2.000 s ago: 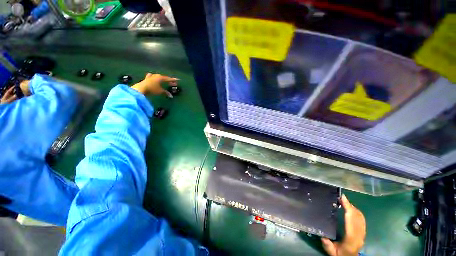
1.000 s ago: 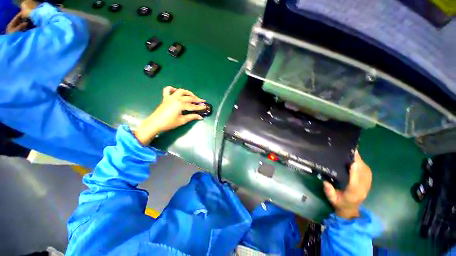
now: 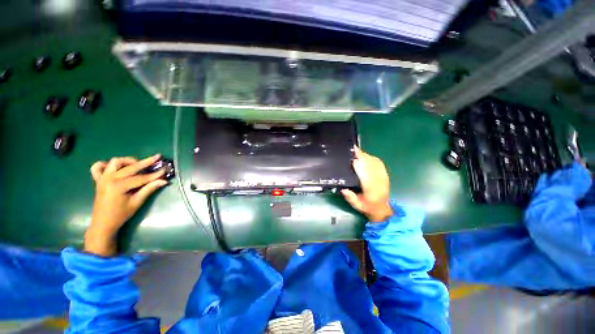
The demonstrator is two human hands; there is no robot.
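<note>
A small black housing (image 3: pixel 162 168) is at the fingertips of my left hand (image 3: pixel 124 189), on the green mat just left of the fixture. The wide glossy black fixture base (image 3: pixel 274 160) lies in front of me, with white lettering and a red spot (image 3: pixel 278 193) on its front edge. The nest (image 3: pixel 277 138) at its rear middle is dark; I cannot tell if it holds a unit. My right hand (image 3: pixel 370 186) holds the base's right front corner, thumb at the front edge and fingers along the side.
Several loose black units (image 3: pixel 63 143) lie at the left. A clear guard (image 3: pixel 261 81) overhangs the base's rear. A pale tube (image 3: pixel 179 176) runs left of the base. A filled black parts tray (image 3: pixel 509 150), a grey slanted bar (image 3: pixel 502 65) and another person's blue sleeve (image 3: pixel 560 209) are at the right.
My left hand has moved from the rear loose units to beside the fixture, with a housing at its fingertips. My right hand stays on the base's right side. The view has turned and levelled over the base.
</note>
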